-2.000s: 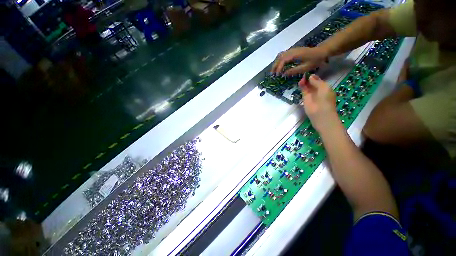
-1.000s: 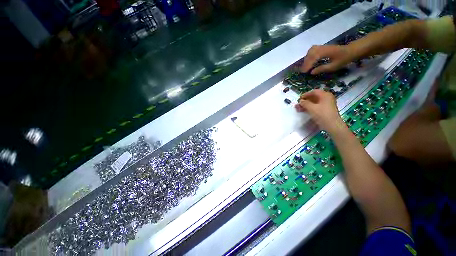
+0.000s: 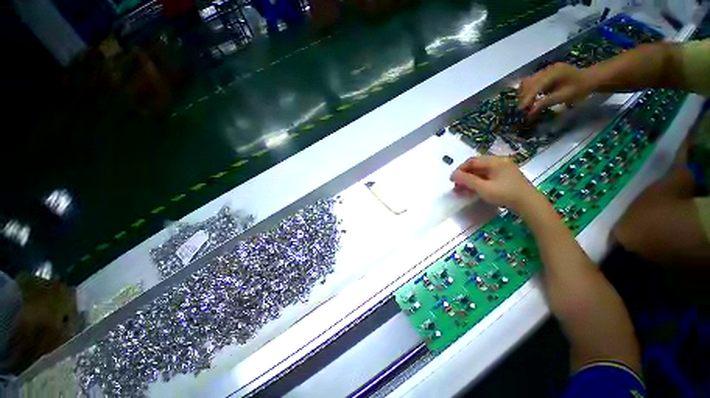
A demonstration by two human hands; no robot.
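Note:
My right hand [image 3: 492, 180] reaches in from the lower right in a blue sleeve. It is above the track's far edge with thumb and fingertips drawn together; whether a part is between them cannot be made out. Below and right of it lies a row of green circuit boards [image 3: 436, 317] dotted with small parts. Small dark striped capacitors [image 3: 490, 124] lie piled beyond it. One loose dark capacitor [image 3: 448, 159] lies just left of the pile, near my fingertips. My left hand is out of the picture.
Another person's hand [image 3: 554, 84] is over the capacitor pile. A thin yellowish stick [image 3: 384, 199] lies on the white tray. Left are a silver component heap [image 3: 226, 291], a labelled clear bag [image 3: 191, 246] and pale parts [image 3: 47, 385]. A blue bin [image 3: 619, 39] stands far right.
My right hand has drawn back from the capacitor pile, slightly down and left. The other person's hand has moved right across the pile. The view has shifted.

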